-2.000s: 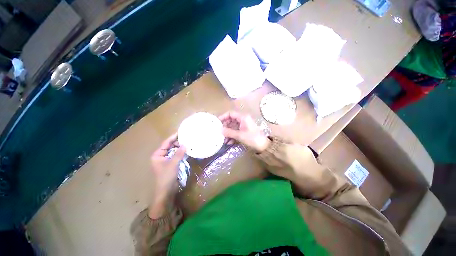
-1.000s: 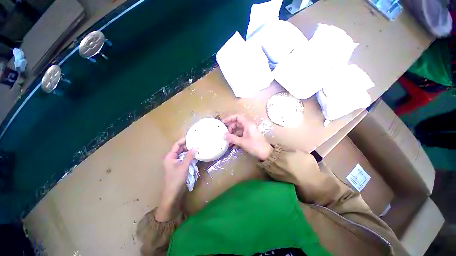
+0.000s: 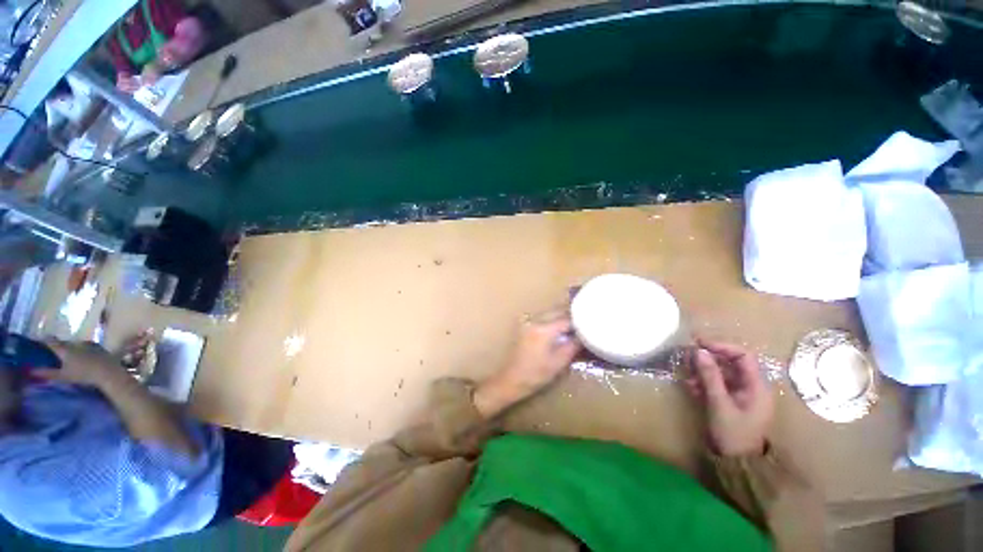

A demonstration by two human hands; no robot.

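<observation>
A white round disc (image 3: pixel 625 318) is in front of me above the bench. My left hand (image 3: pixel 542 354) holds its left edge, with the fingers partly hidden behind the disc. My right hand (image 3: pixel 730 390) is just right of the disc, fingers curled and a little blurred, with a small gap to the disc. I cannot tell whether a small part is in the right fingers. Shiny bits lie on the bench below the disc. A round disc with a shiny rim (image 3: pixel 833 374) lies to the right.
White-wrapped bundles (image 3: pixel 806 230) stand at the right. The green conveyor (image 3: pixel 625 119) runs behind the cardboard-covered bench (image 3: pixel 356 323), carrying round metallic tops (image 3: pixel 502 56). A black device (image 3: pixel 183 259) stands at the left. A person in a blue top (image 3: pixel 108 453) works there; another is farther back.
The view has swung left, bringing other workers into sight and the bundles to the right. My right hand has come off the disc's edge; my left hand still holds it.
</observation>
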